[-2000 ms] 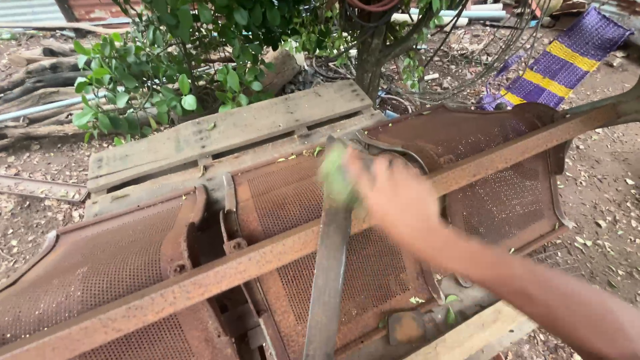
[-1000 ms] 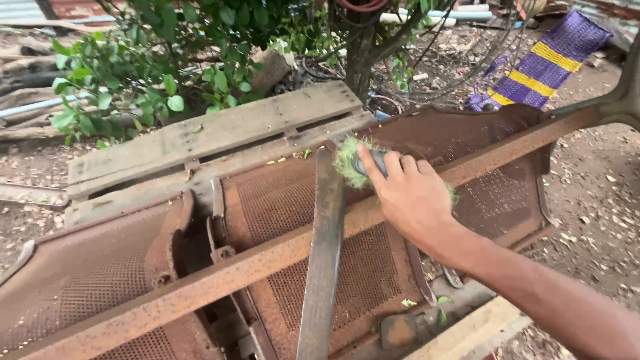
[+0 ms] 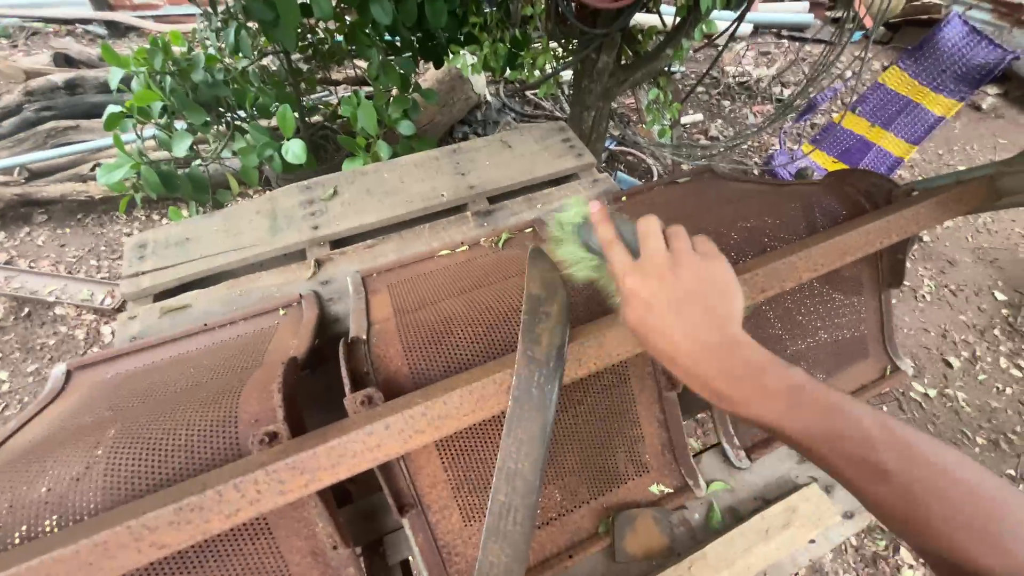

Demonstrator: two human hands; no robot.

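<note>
My right hand (image 3: pixel 676 296) grips a dark block-shaped thing, partly hidden by the fingers, with a fuzzy green scouring pad (image 3: pixel 578 244) at its left side. Just left of the pad stands the rounded end of a long, flat, worn metal blade (image 3: pixel 536 384), which crosses in front of a rusty steel bar (image 3: pixel 408 424). The blade's lower end runs out of the frame at the bottom. Behind the blade lies a rusty perforated metal seat panel (image 3: pixel 456 308). My left hand is out of view.
More rusty perforated panels lie at left (image 3: pixel 152 416) and right (image 3: pixel 824 320). Below them is a wooden pallet (image 3: pixel 376 200). A leafy bush (image 3: pixel 296 88), a tree trunk (image 3: pixel 594 88) and a purple and yellow woven sheet (image 3: pixel 904 104) stand beyond. A small rusty plate (image 3: pixel 640 534) lies near the bottom.
My right hand keeps hold of the green pad near the blade's rounded end. Two seconds ago, the pad covered the blade's upper end; now it is to the right of it.
</note>
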